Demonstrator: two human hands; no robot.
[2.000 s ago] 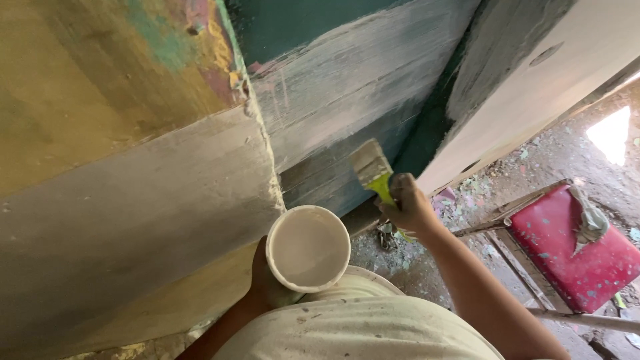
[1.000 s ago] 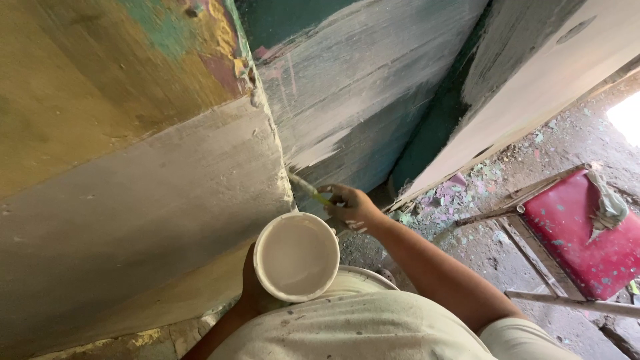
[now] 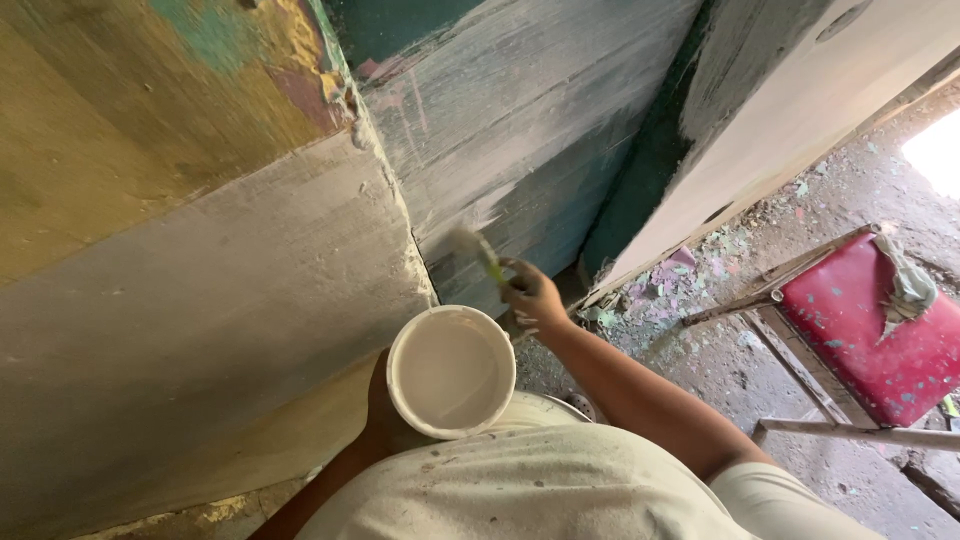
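My left hand (image 3: 390, 416) holds a white plastic bucket (image 3: 451, 372) of pale, off-white paint against my body; most of its fingers are hidden behind the bucket. My right hand (image 3: 534, 294) grips the green handle of a paintbrush (image 3: 484, 255), its bristles blurred and close to the lower part of a panel wall (image 3: 517, 157). That wall bears uneven whitish strokes over teal and dark green paint. Whether the bristles touch it I cannot tell. To the left, a wall corner juts out, grey-white (image 3: 247, 300) below and mustard yellow (image 3: 135, 112) above, its edge rough and chipped.
A chair with a paint-spattered red seat (image 3: 862, 337) stands at the right, a crumpled rag (image 3: 909, 281) on it. Paint flakes (image 3: 664, 281) litter the floor along the foot of a pale wall (image 3: 780, 112). A shoe (image 3: 581, 406) shows beside my shirt.
My right hand, out to the right with the brush raised two seconds ago, moved left to the wall corner, and the brush is now a little right of that corner. My left hand keeps hold of the bucket.
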